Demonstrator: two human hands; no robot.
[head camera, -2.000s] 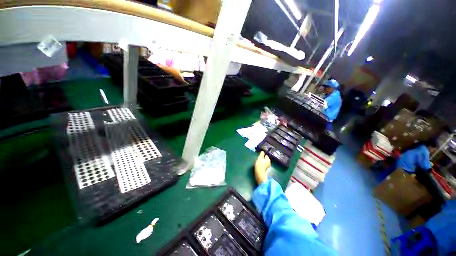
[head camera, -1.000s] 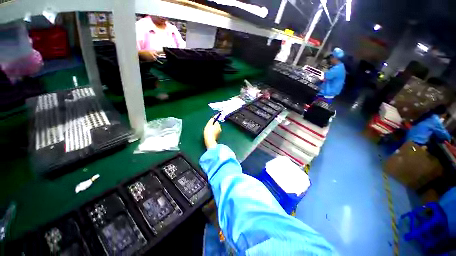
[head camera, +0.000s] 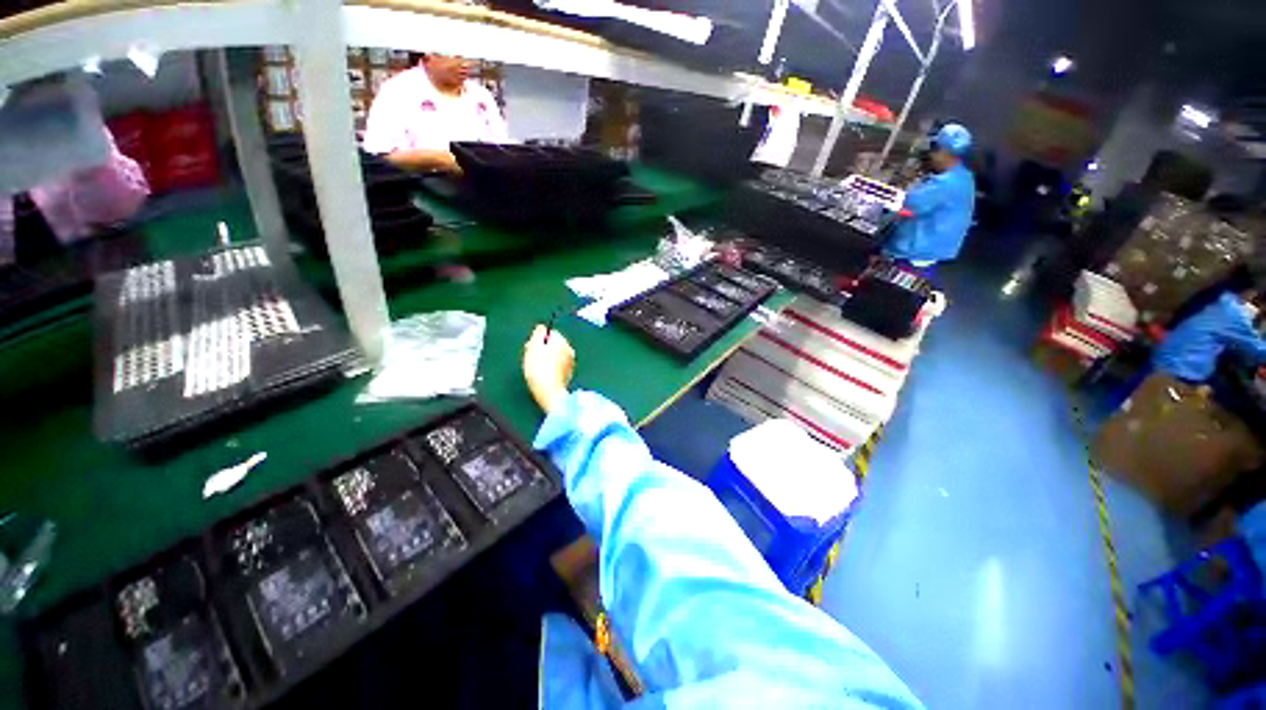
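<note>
My right hand (head camera: 549, 364) in a blue sleeve reaches forward over the green bench, its fingers closed on dark tweezers (head camera: 553, 322) that point up. The near black tray (head camera: 372, 599) holds several open-backed phones (head camera: 394, 513) side by side, camera clusters at their far ends. A second black tray (head camera: 690, 308) with phones lies beyond my hand to the right, not touched. The clear plastic bag (head camera: 424, 357) lies left of my hand. My left hand is not in view.
White dot sheets (head camera: 218, 333) lie on a black box at the left. A white post (head camera: 344, 208) stands behind the bag. A small white scrap (head camera: 233, 474) lies beyond the near tray. A blue stool (head camera: 780, 502) stands right of the bench. Other workers are at the back and right.
My right hand has moved back from the second tray's edge with the tweezers. The view has turned, showing more of the near tray and its phones.
</note>
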